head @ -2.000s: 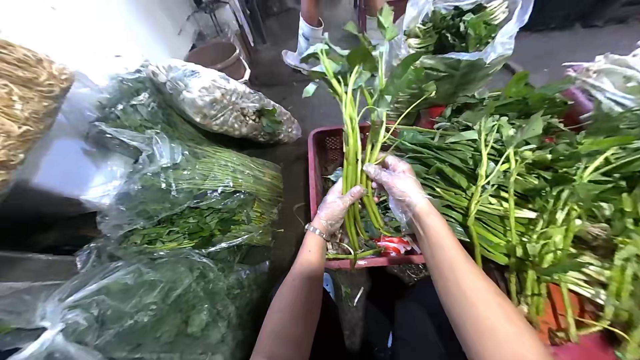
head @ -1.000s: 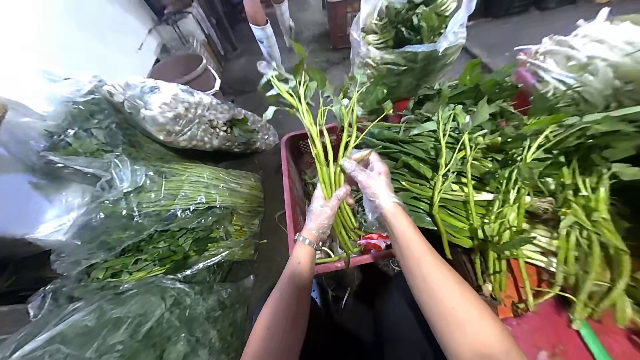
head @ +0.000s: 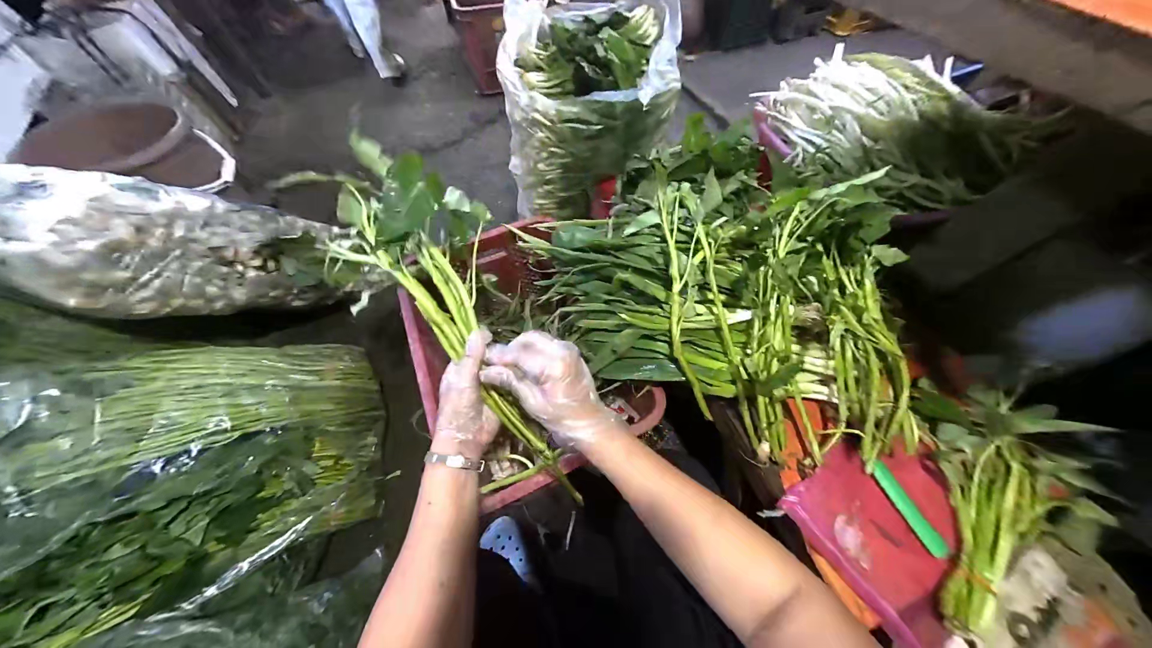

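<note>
Both my hands wear thin clear plastic gloves. My left hand point(head: 463, 400) is closed around a bunch of leafy green stems point(head: 438, 301), whose leaves point up and to the left. Close beside it, my right hand point(head: 544, 378) touches the same stems with fingers bent; whether it pinches one is unclear. Beneath them is a red plastic crate point(head: 421, 351) with scraps inside. Just right of the crate, more leafy stems point(head: 774, 333) lie over long flat green leaves point(head: 612, 301). A tied bunch of greens point(head: 985, 513) lies at the lower right.
Bagged greens point(head: 198, 450) and a bag of pale produce point(head: 153, 243) are at left, near a brown bucket point(head: 108, 139). An upright bag of greens point(head: 585, 135) stands behind the crate. A green-handled tool point(head: 909, 508) rests on a red surface point(head: 846, 531). A person's legs point(head: 360, 31) show at the back.
The view has swung toward the right, bringing the tied bunch into sight. The stems stay in my left hand and now lean farther left, while my right hand remains against them.
</note>
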